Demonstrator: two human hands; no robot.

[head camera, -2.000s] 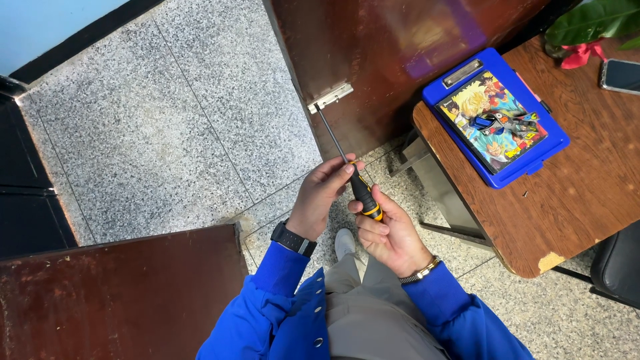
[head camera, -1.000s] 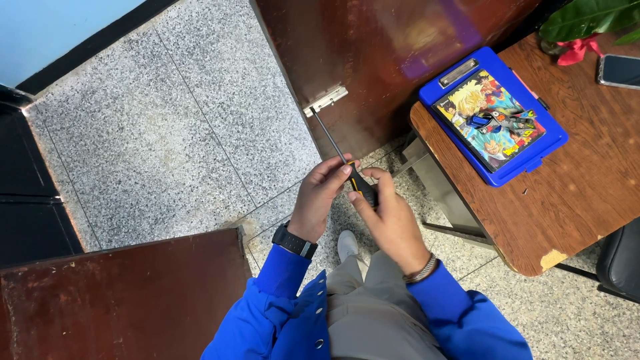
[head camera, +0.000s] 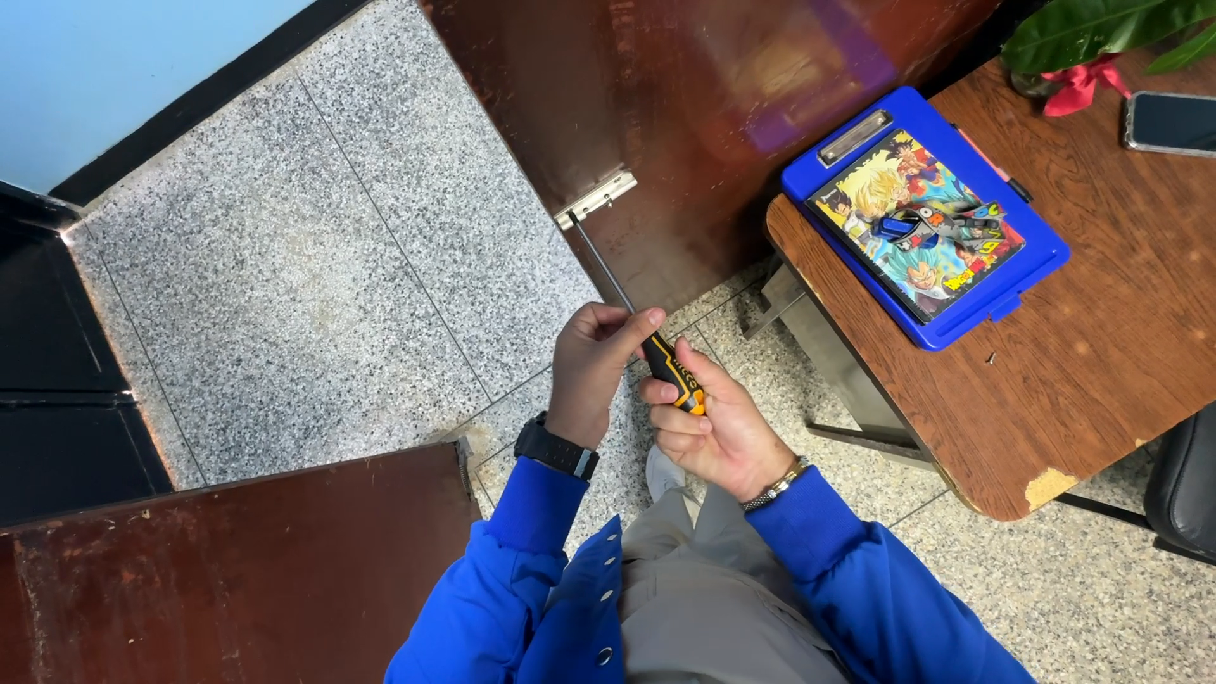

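Note:
A screwdriver with a black and yellow handle slants up and left between my hands. My left hand pinches it where the shaft meets the handle. Around the handle's lower end are the fingers and thumb of my right hand. The tip of the shaft is at the near end of a metal door bolt, fixed near the edge of a brown door. Whether the tip sits in a screw is too small to tell.
At the right stands a wooden table bearing a blue clipboard case, a phone, a small screw and a plant. Another brown panel is at lower left. A black chair is at the right edge.
My right hand has shifted its grip on the screwdriver handle: a second ago its fingers covered more of the handle, and now more of it shows. My left hand has stayed at the shaft.

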